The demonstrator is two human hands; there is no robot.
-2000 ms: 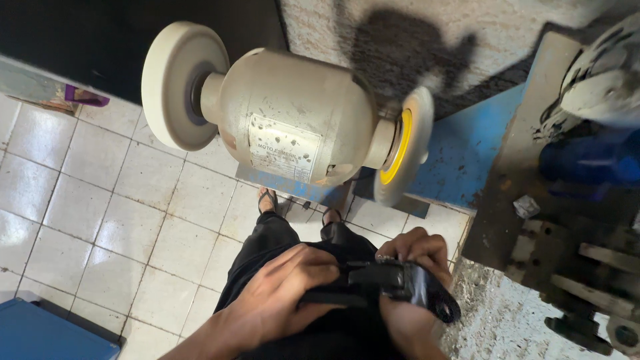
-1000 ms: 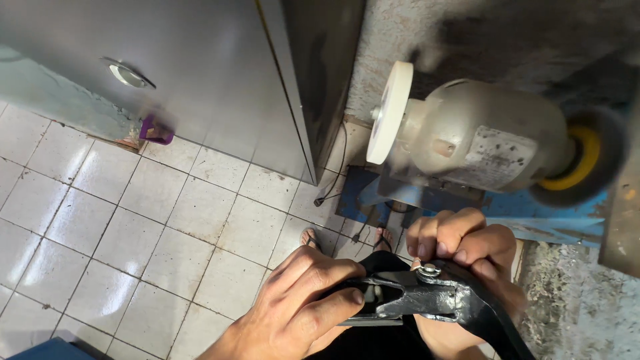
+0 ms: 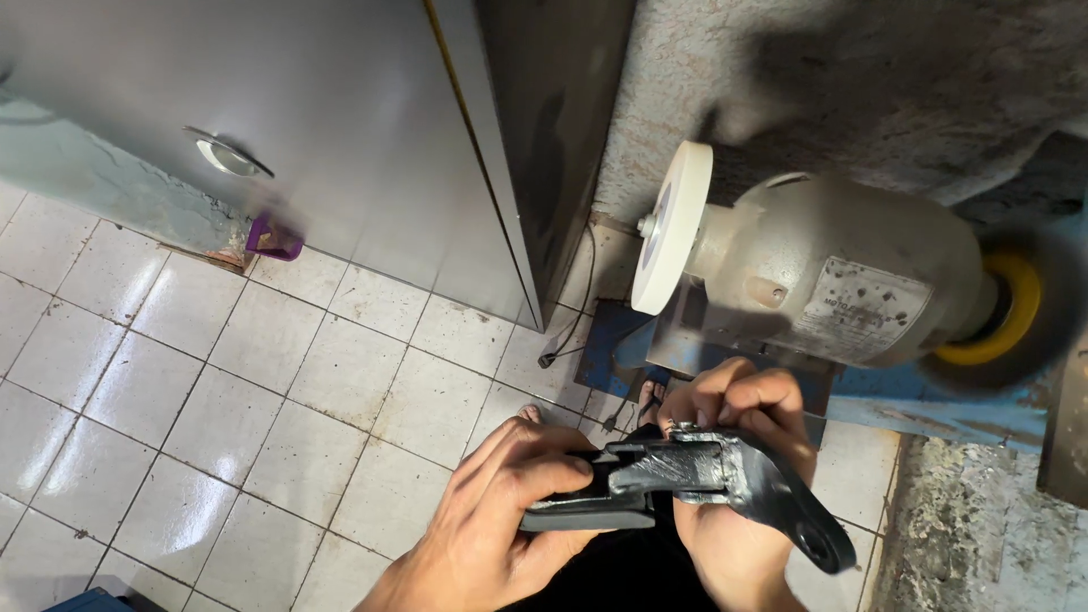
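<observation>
A black metal hinged bracket (image 3: 680,472) with a curved arm and a hole at its end is held across my lap. My left hand (image 3: 518,501) grips its flat left part, thumb on top. My right hand (image 3: 748,425) is at the hinge, with bent fingers by a small shiny metal piece on its upper edge; the palm is partly hidden behind the bracket. Above my hands stands a bench grinder (image 3: 850,263) with a white wheel (image 3: 673,228) at its left and a blurred dark wheel with a yellow hub (image 3: 1007,314) at its right.
A grey metal cabinet (image 3: 365,153) with a recessed handle fills the upper left. A purple container (image 3: 276,238) sits by its lower edge. A cable (image 3: 586,280) lies on the tiled floor (image 3: 255,340). The grinder's blue metal stand (image 3: 935,408) reaches toward the right.
The view has swung so that more of the cabinet shows and the grinder lies farther right. The bracket's curved arm shows more fully than two seconds ago. Both hands still hold the bracket.
</observation>
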